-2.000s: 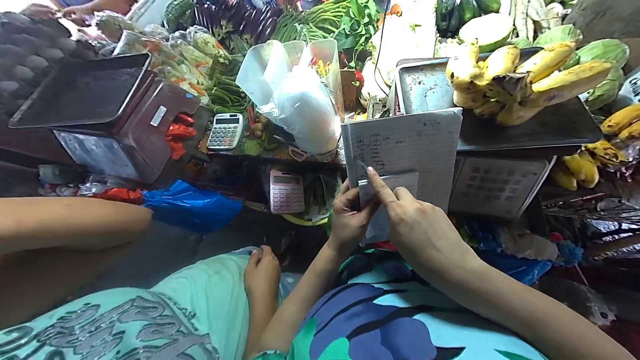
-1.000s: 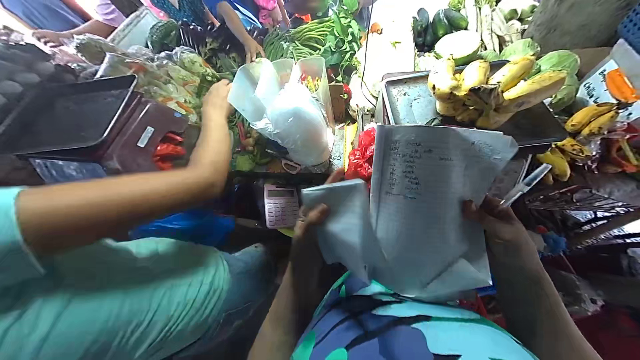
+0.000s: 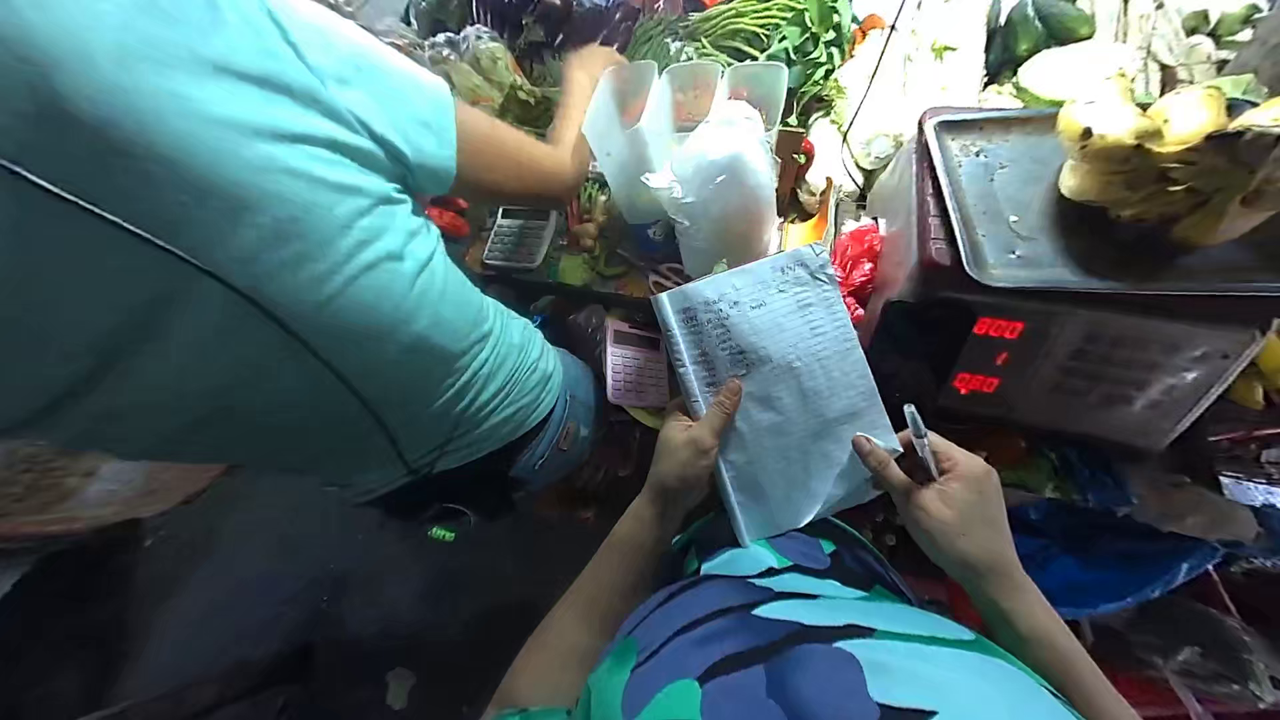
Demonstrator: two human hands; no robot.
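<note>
A lined notebook (image 3: pixel 790 390) with handwriting on its page is held in front of my body, folded back along its left edge. My left hand (image 3: pixel 690 450) grips that edge, the thumb lying on the page. At the lower right corner, my right hand (image 3: pixel 940 490) pinches the paper between thumb and fingers. A pen (image 3: pixel 920 442) is also in my right hand, its end pointing up. Just left of the notebook is a pink calculator (image 3: pixel 637 365). White plastic bags (image 3: pixel 722 190) stand beyond the notebook's top edge.
At the right, a digital scale (image 3: pixel 1090 370) carries a metal tray (image 3: pixel 960 210) with bananas (image 3: pixel 1150 150). A person in a teal shirt (image 3: pixel 300 250) leans over the vegetables at the left, near a grey calculator (image 3: pixel 520 237). Green beans (image 3: pixel 745 32) lie at the back.
The notebook has gone from spread pages to a folded-back single page. My left hand has moved onto its left edge. The person in teal has come further into view, leaning forward at the left.
</note>
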